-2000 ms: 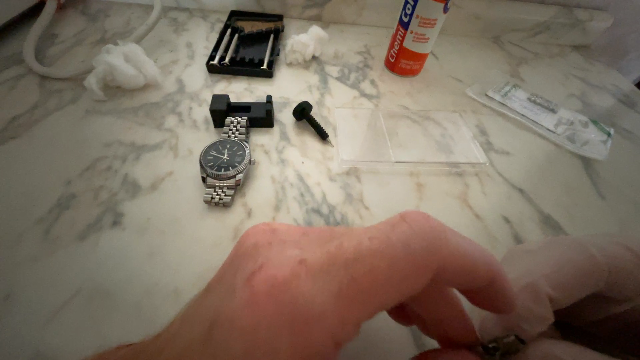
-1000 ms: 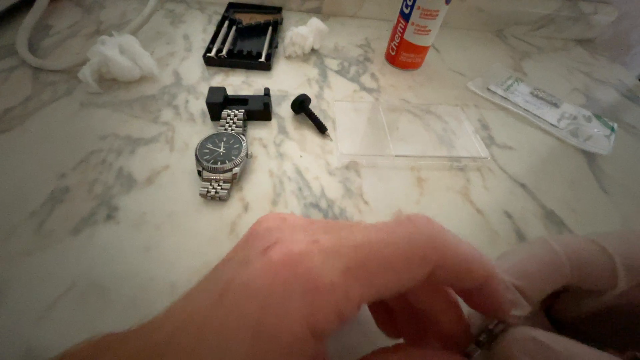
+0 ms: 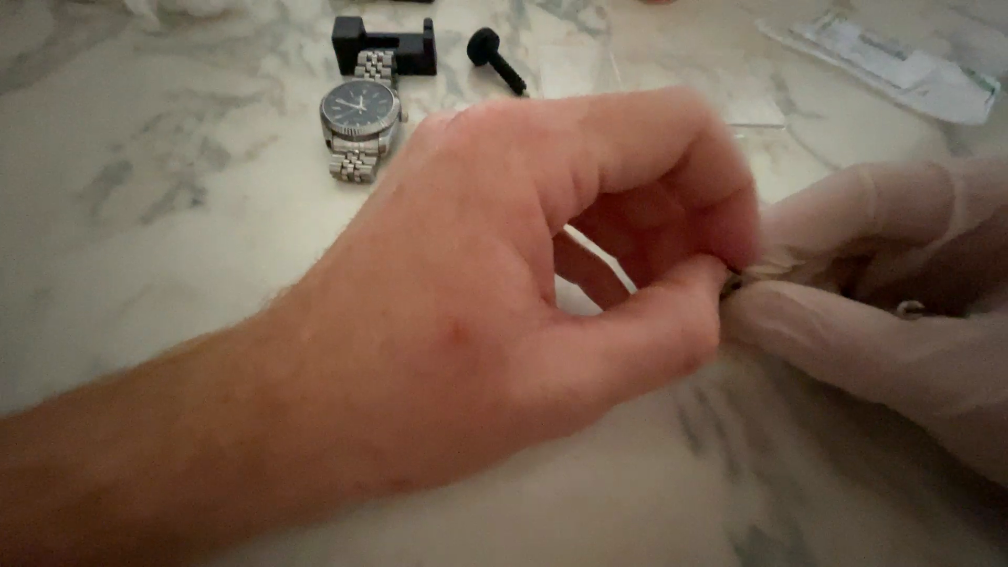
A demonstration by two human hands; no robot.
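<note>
My bare left hand [image 3: 504, 260] reaches in from the lower left, its thumb and index finger pinching the end of a small metal piece [image 3: 732, 283]. On the right, my right hand [image 3: 858, 315] wears a pale translucent glove and grips the same piece between thumb and fingers. Most of the piece is hidden by the fingers; it may be part of a watch bracelet. A small ring-shaped metal bit [image 3: 911, 309] shows in the gloved palm. Beyond my left hand lies a steel wristwatch [image 3: 361, 110] with a dark dial and part of its link bracelet.
Behind the watch stands a black bracelet holder [image 3: 386, 47], with a black threaded screw with a knob [image 3: 496, 61] to its right. A clear plastic case [image 3: 760, 114] is partly behind my left hand. A clear packet [image 3: 898, 67] lies at the upper right on the marble surface [image 3: 197, 260].
The view has tilted down and closer. My left hand now shows a rounder pinch, thumb and index finger visible at the small piece. The watch and black tools have stayed in place.
</note>
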